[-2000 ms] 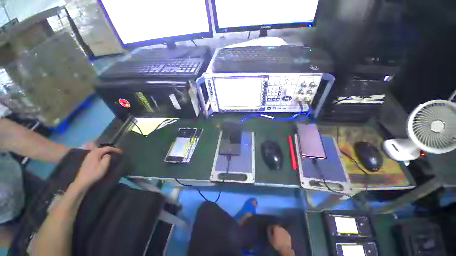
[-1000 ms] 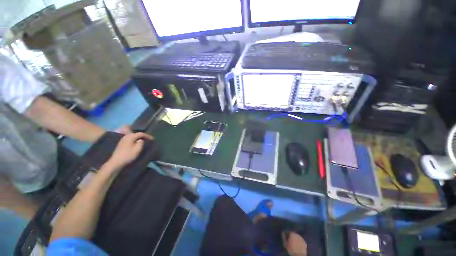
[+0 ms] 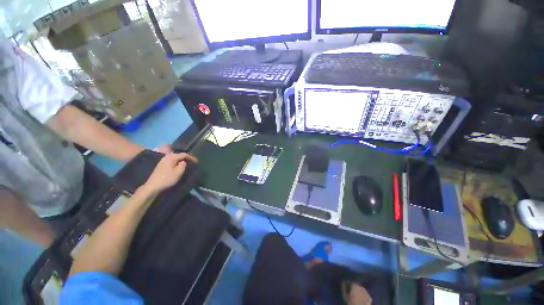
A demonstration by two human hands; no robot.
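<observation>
My left hand (image 3: 170, 171) rests on the upper edge of a black tray (image 3: 179, 229), fingers loosely curled, with nothing seen in it. A skin-toned patch (image 3: 358, 294) at the bottom edge is cut off; I cannot tell if it is my right hand. A dark phone (image 3: 314, 168) with a cable lies on the left blue plate (image 3: 325, 199). Another dark phone (image 3: 425, 186) with a cable lies on the right plate (image 3: 450, 221). A white-centred phone (image 3: 259, 164) lies alone on the green bench (image 3: 226, 173).
Another person's forearm (image 3: 98, 136) reaches to the tray at the left. Phones sit in tray slots (image 3: 74, 238). A mouse (image 3: 367, 195) and red stick (image 3: 396, 196) lie between the plates, another mouse (image 3: 498, 217) at right. The tester (image 3: 364, 113) stands behind, with blue cable (image 3: 388, 148). A phone tray (image 3: 446, 295) is lower right.
The view has turned left, so the bench has shifted right in the picture. The phone on the right plate looked purplish and now looks black. My left hand stays on the tray.
</observation>
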